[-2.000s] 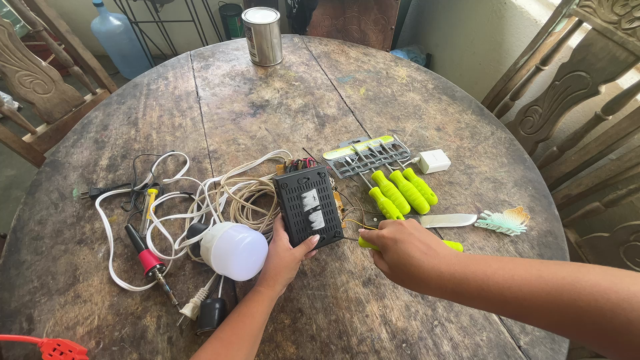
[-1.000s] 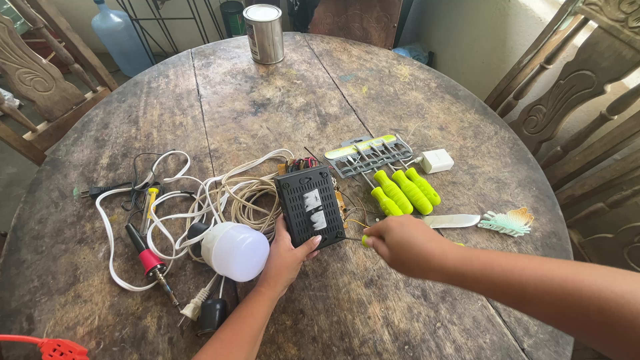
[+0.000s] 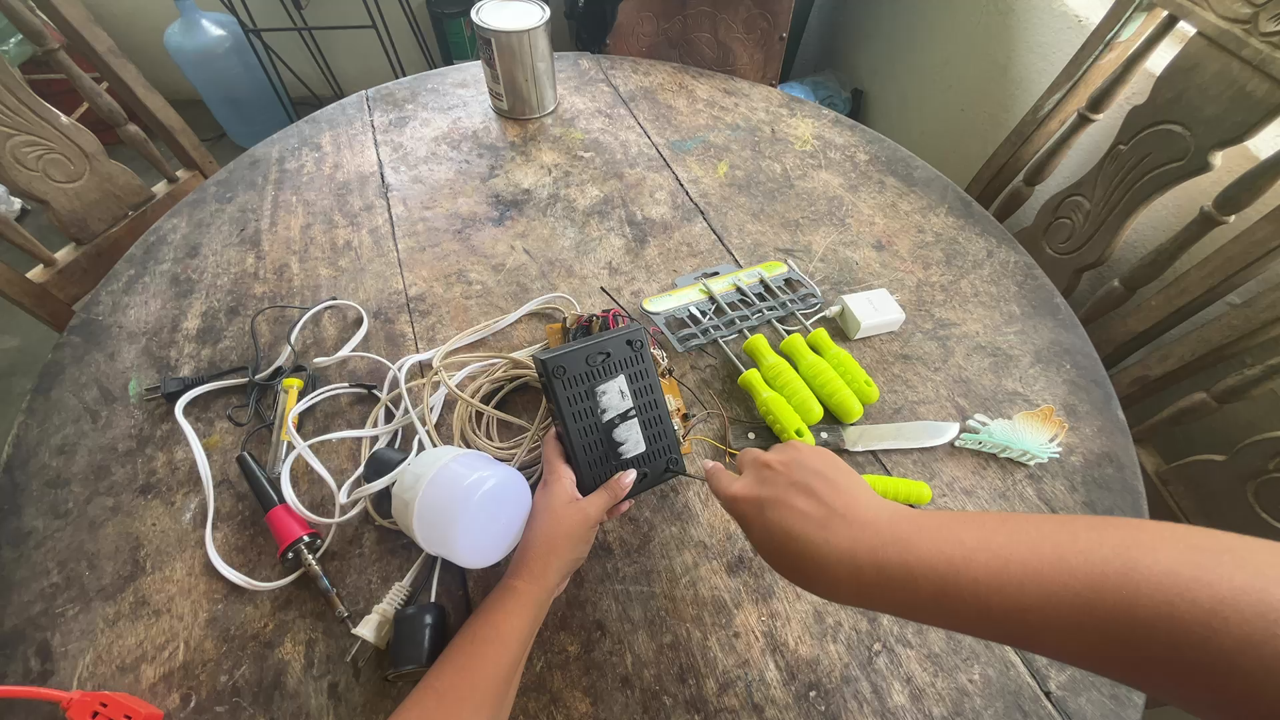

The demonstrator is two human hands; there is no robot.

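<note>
My left hand (image 3: 570, 505) holds the lower left edge of a black vented plastic case (image 3: 610, 410), tilted over the table. My right hand (image 3: 790, 500) is closed at the case's lower right corner, a thin dark shaft running from its fingers to that corner; the grip inside the fist is hidden. Beyond the fist lies a green screwdriver handle (image 3: 898, 489); whether it belongs to that shaft I cannot tell. Several green-handled screwdrivers (image 3: 820, 378) lie by a grey plastic rack (image 3: 735, 305). A knife (image 3: 900, 436) rests beside them. Circuit boards with wires (image 3: 672, 395) show behind the case.
Left of the case are a white LED bulb (image 3: 465, 508), coiled beige cable (image 3: 490, 410), a soldering iron (image 3: 290, 535) and a black socket (image 3: 416, 640). A white charger (image 3: 870, 313) and a hair claw clip (image 3: 1013, 436) lie right. A metal can (image 3: 515, 60) stands far back.
The green handle beyond my right hand shows clearly two seconds ago, is mostly hidden one second ago, and shows again now. My left hand keeps its hold on the case.
</note>
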